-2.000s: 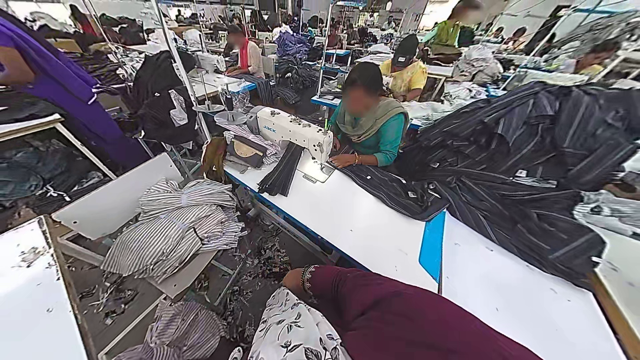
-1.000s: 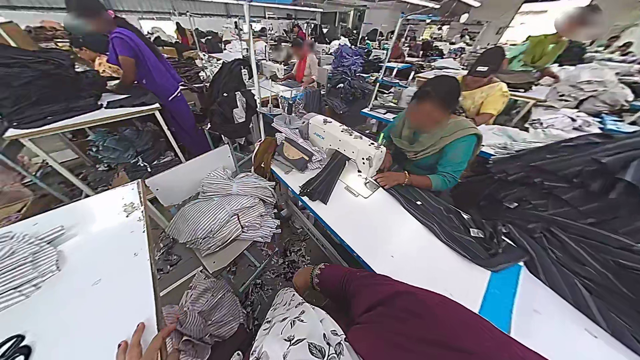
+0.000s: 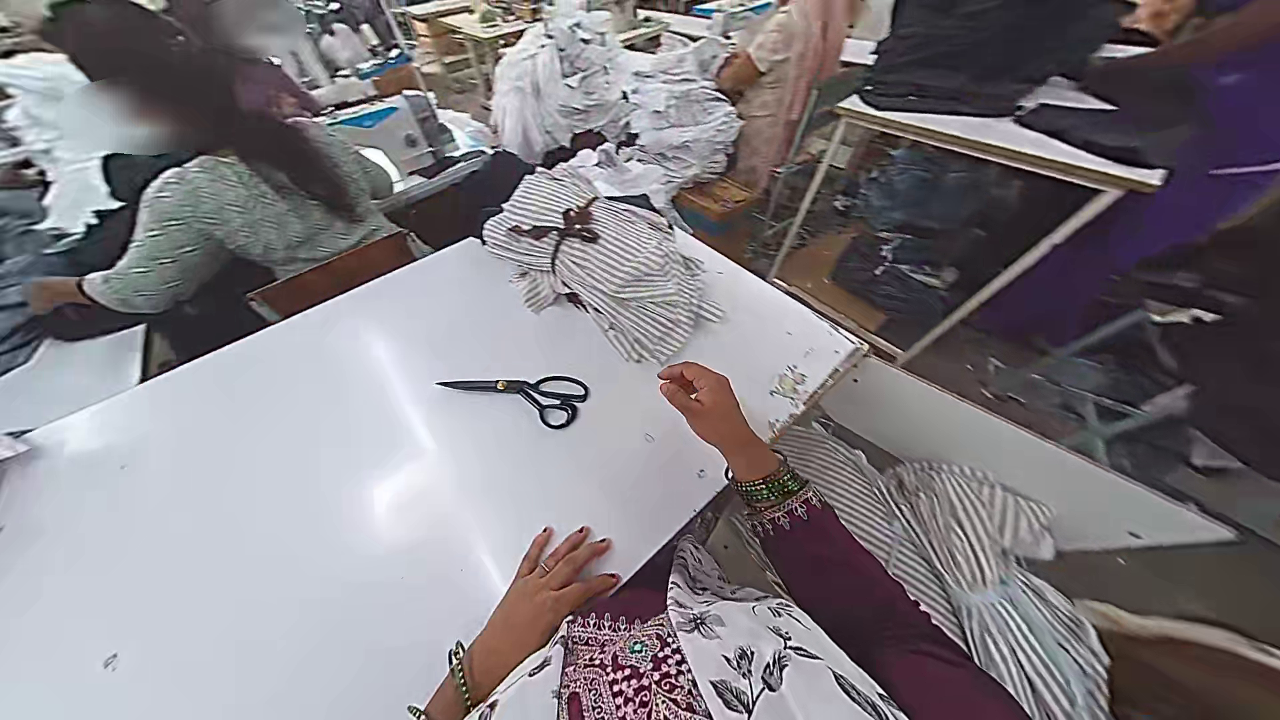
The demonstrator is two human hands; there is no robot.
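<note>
My left hand lies flat on the white tabletop near its front edge, fingers spread, holding nothing. My right hand is over the right part of the table, fingers curled, just below a bundle of striped fabric. A dark strip ties that bundle, which rests at the table's far corner. I cannot tell whether anything is between the right fingertips. Black-handled tailor's scissors lie left of my right hand, blades pointing left.
More striped cloth hangs or lies low at the right, beside a white board. Behind it a table bears dark garments. A person sits beyond the table's far left edge. White fabric is heaped behind the bundle.
The view has swung far left, from the sewing machine to the white table. My left hand, at the table's edge one second ago, now rests on the tabletop.
</note>
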